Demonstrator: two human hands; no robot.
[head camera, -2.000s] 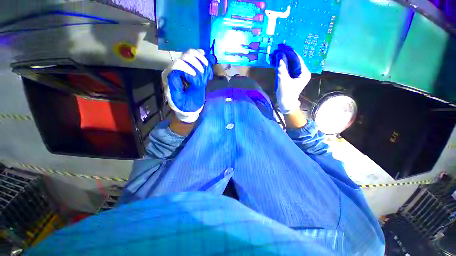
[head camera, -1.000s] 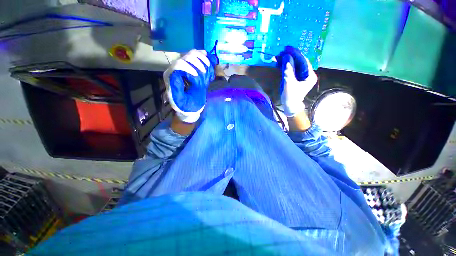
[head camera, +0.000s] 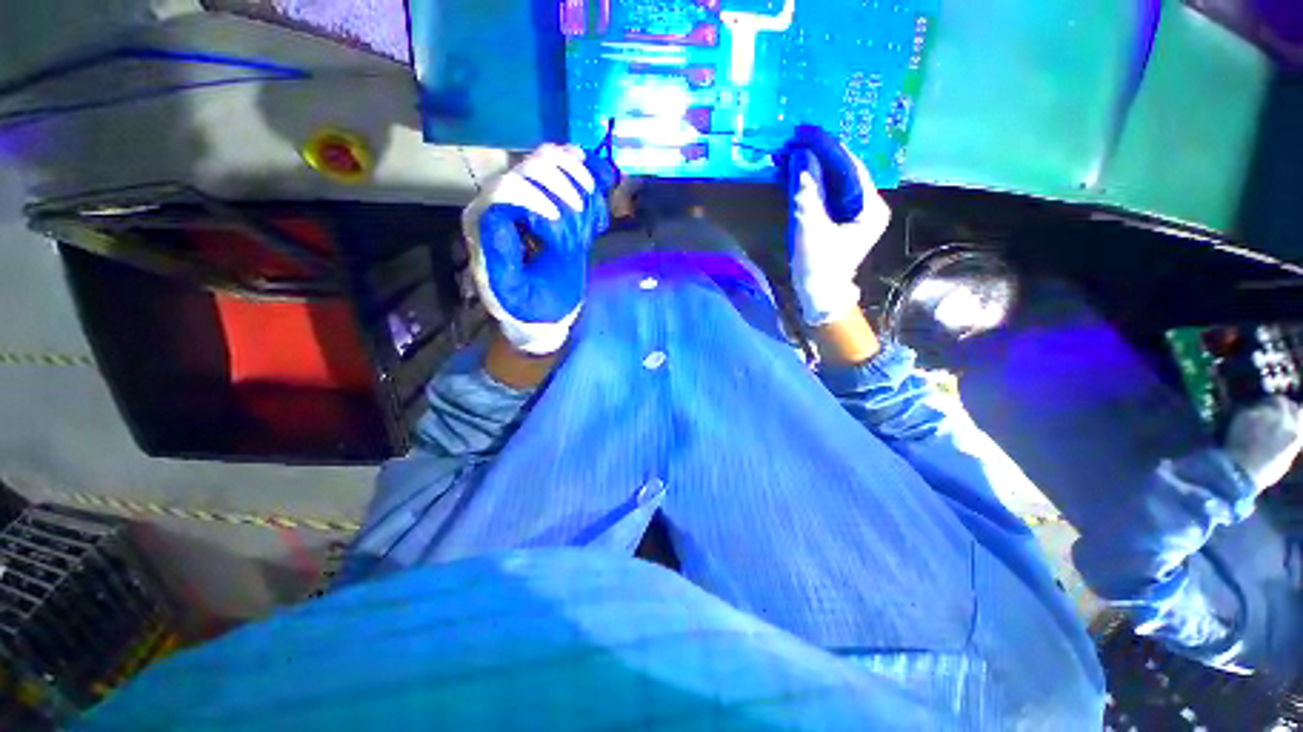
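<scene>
A teal-blue printed circuit board lies at the top centre, cut off by the upper edge. It has dark bars with pinkish ends and a pale bent shape; a white glare hides part of it. My left hand, in a white and blue glove, is curled at the board's near left corner around a small dark tool with its tip up. My right hand, gloved alike, is closed at the board's near edge on a thin tool whose tip points left over the board. Its handle is mostly hidden.
A black bin with a red inside stands at the left, below a red and yellow button. A round shiny object is right of my right hand. At the right edge another person's blue sleeve shows, with a green board by their hand.
Another person's arm and a green board have come into view at the right, over the dark bin. The board has shifted slightly left in the picture. Both my hands remain near its front edge.
</scene>
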